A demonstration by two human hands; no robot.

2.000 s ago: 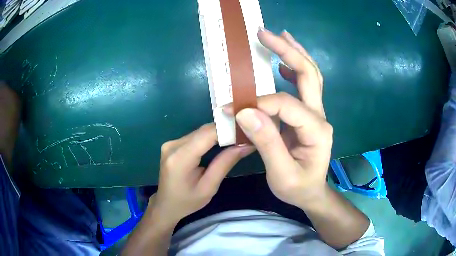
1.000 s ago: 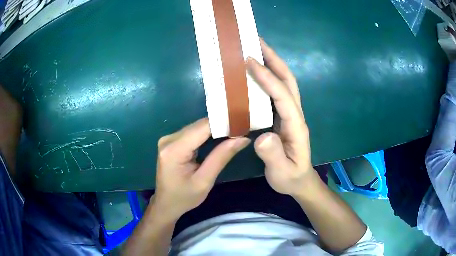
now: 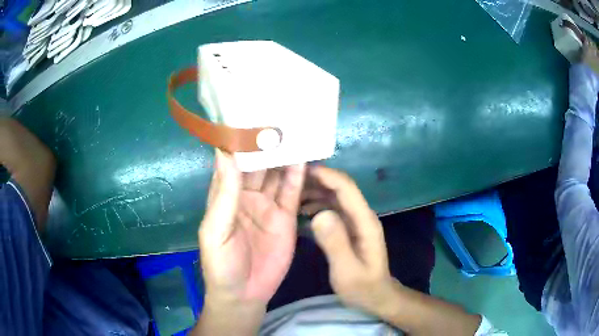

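Note:
A white plastic housing [image 3: 282, 98] is held over the green bench, its end face toward me. A brown strap [image 3: 190, 121] bows out from its left side, and a round white button [image 3: 268, 138] sits on the strap's end. A few tiny dark openings show near the housing's upper left edge. My left hand [image 3: 253, 230] is under the housing, palm up, with its fingers at the lower edge. My right hand [image 3: 348, 236] is just below the housing's lower right corner, fingers curled and slightly blurred; I see nothing in it.
The green bench top [image 3: 427, 131] curves across the view. White flat panels [image 3: 72, 26] are stacked at upper left. A clear bag [image 3: 509, 16] lies at upper right. A person's sleeve [image 3: 578, 164] is at right, another person's arm [image 3: 29, 164] at left. Blue stools [image 3: 469, 213] stand below.
The housing has turned from its strap side facing up to its end face showing, and the strap now bows out to the left. My left hand has turned palm up; my right hand has come off the housing's side.

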